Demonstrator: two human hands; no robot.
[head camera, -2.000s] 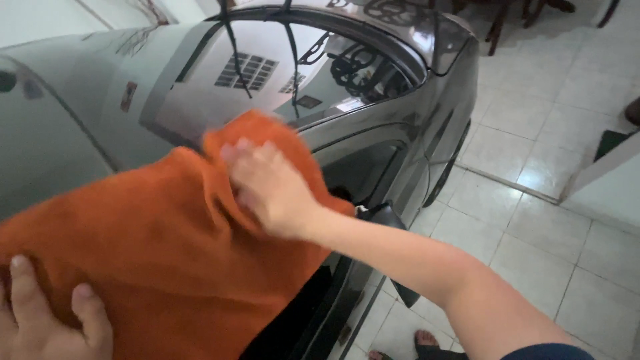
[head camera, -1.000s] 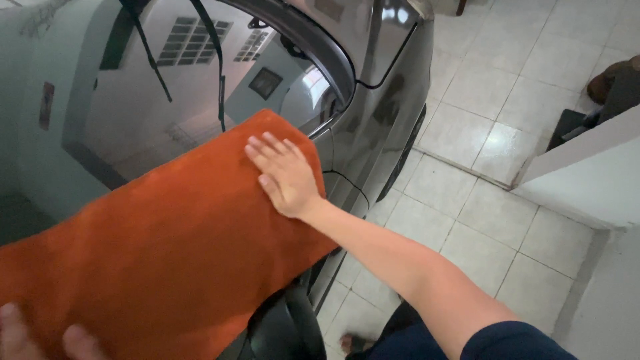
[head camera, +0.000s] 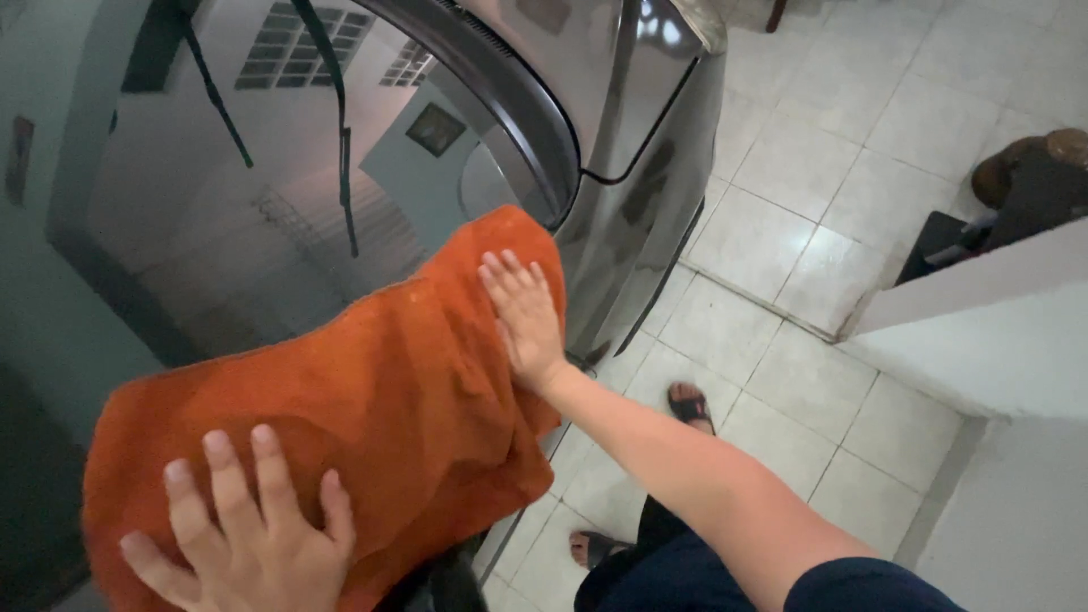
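Observation:
An orange cloth (head camera: 391, 382) lies spread over the lower part of a dark car's windshield (head camera: 280, 212) and its side edge. My left hand (head camera: 255, 527) rests on the cloth at the lower left, palm down with fingers spread. Near the cloth's upper right end, my right hand (head camera: 523, 319) presses flat on it with the arm stretched out. Neither hand grips the fabric. Two wiper blades (head camera: 344, 161) lie on the glass above the cloth. The surface under the cloth is hidden.
A black side mirror (head camera: 438, 586) shows below the cloth. The car's fender (head camera: 629, 221) borders a tiled floor (head camera: 782, 374), where my sandaled feet (head camera: 690, 404) stand. On the right are a low white wall (head camera: 977, 340) and dark objects behind it.
The cloth has bunched and folded near my right hand, where it lay flatter one second ago. My left hand shows more fully on the cloth. The view has shifted since two seconds ago.

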